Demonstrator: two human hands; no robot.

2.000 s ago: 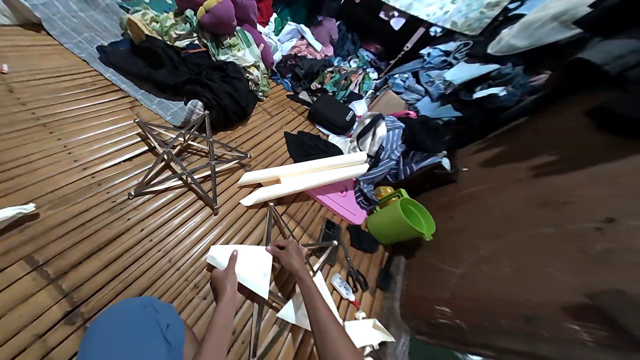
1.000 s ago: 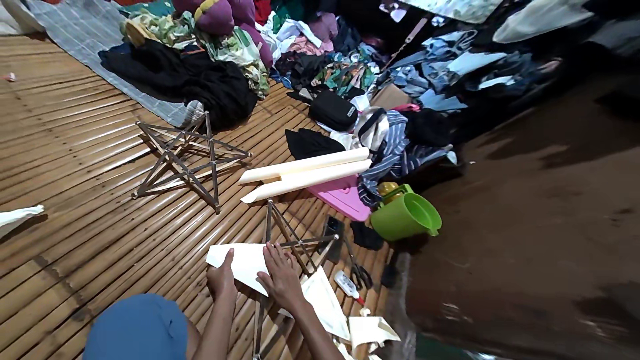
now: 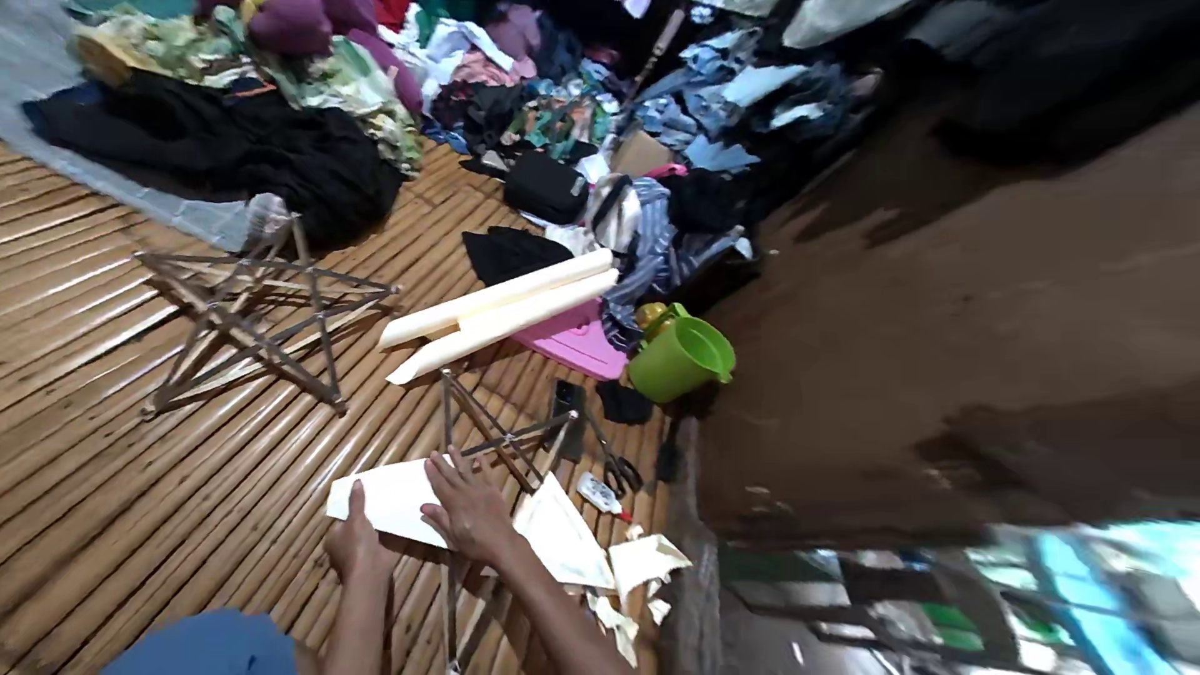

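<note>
A white sheet of paper [image 3: 398,499] lies over part of a star-shaped frame of thin sticks [image 3: 507,437], low in the view. My left hand [image 3: 359,544] holds the sheet at its left end, thumb on top and fingers hidden beneath. Flat on the sheet's right part rests my right hand [image 3: 472,506], fingers spread, near the frame's crossing sticks. A second stick star [image 3: 267,328] stands on the floor at the upper left. Right of my right hand are a cut piece of white paper [image 3: 562,534], a white glue bottle with a red tip [image 3: 600,494] and dark-handled scissors [image 3: 622,472].
Two cream paper rolls [image 3: 506,314] lie ahead, partly over a pink plastic board [image 3: 577,342]. A green plastic pitcher [image 3: 677,361] stands by the brown wall [image 3: 937,356] at right. Paper scraps [image 3: 647,562] lie near the floor's edge. Piled clothes [image 3: 253,155] fill the back of the bamboo floor.
My right hand, with its fingers bent at the sheet's right edge two seconds ago, now lies flat on the sheet. My left hand keeps its hold on the left end.
</note>
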